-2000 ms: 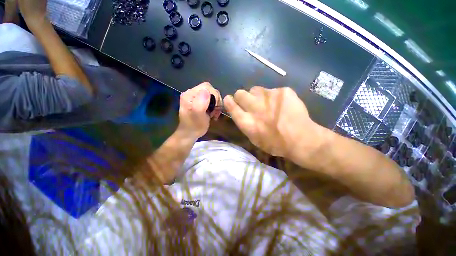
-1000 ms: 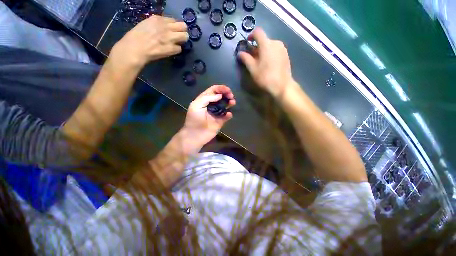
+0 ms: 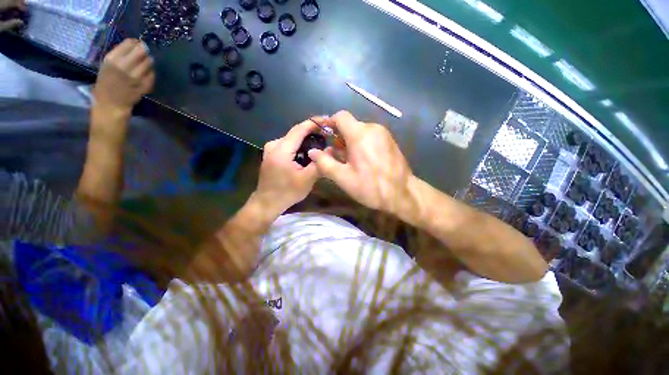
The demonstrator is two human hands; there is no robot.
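Observation:
My left hand (image 3: 282, 174) holds black ring parts (image 3: 309, 149) at the near bench edge; fingers hide how many. My right hand (image 3: 370, 161) meets it from the right, its thumb at the ring. A thin tool with an amber handle, apparently a precision screwdriver (image 3: 338, 139), is in my right fingers, mostly hidden. Several loose black rings (image 3: 269, 42) lie on the far left of the bench. Silvery-white tweezers (image 3: 374, 99) lie beyond my right hand, with a whitish speckled patch (image 3: 458, 128) to their right.
A compartment tray (image 3: 506, 146) at right holds black pieces in many pockets. Tiny dark specks (image 3: 445, 63) lie near the pale rail (image 3: 469, 44). A heap of small black parts (image 3: 169, 20), another person's hand (image 3: 125, 73) and a clear tray (image 3: 70, 26) are at left. A blue bin or bag (image 3: 70, 286) is low left.
My right hand has come back from the loose rings to my left hand. The other person's hand has withdrawn leftward from the rings. The tweezers are uncovered again.

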